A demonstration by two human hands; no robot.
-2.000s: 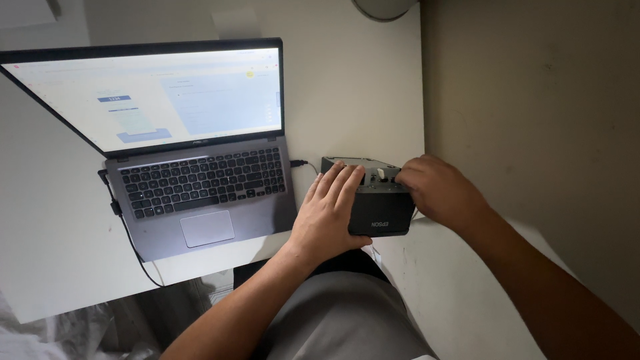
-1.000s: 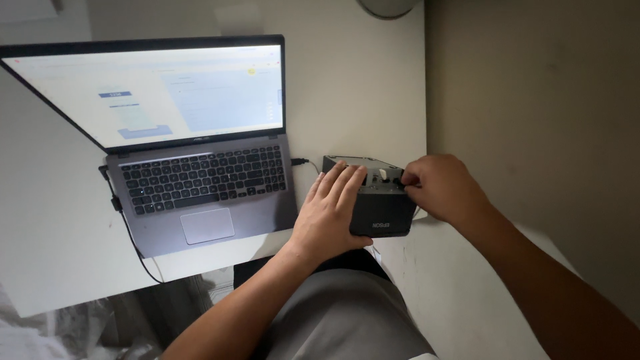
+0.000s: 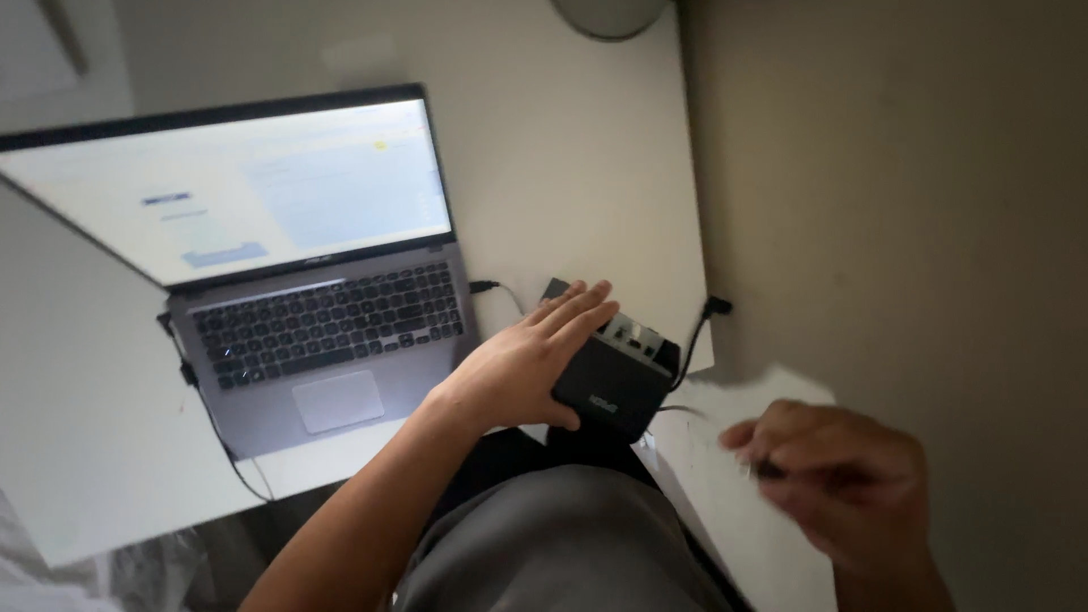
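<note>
A small black Epson device (image 3: pixel 612 382), boxy, with a row of ports along its upper side, sits tilted at the table's near right edge. My left hand (image 3: pixel 531 361) rests over its left part, fingers spread across the top and thumb at the front. Off to the right, my right hand (image 3: pixel 833 476) is closed on a small dark cable plug (image 3: pixel 767 467), blurred, with a bright tip. A thin cable (image 3: pixel 680 410) runs from the device toward that hand. Another black cable with an angled plug (image 3: pixel 718 306) sticks up beside the device's right end.
An open laptop (image 3: pixel 340 404) with its screen lit stands at the left of the white table (image 3: pixel 569 170). A USB plug (image 3: pixel 484 286) is in its right side, and a power cable (image 3: pixel 204 408) hangs at its left. A round object (image 3: pixel 610 17) lies at the far edge.
My right hand has moved from the ports away to the right, now with a plug in it. The device has turned clockwise under my left hand. The angled plug now shows beside it.
</note>
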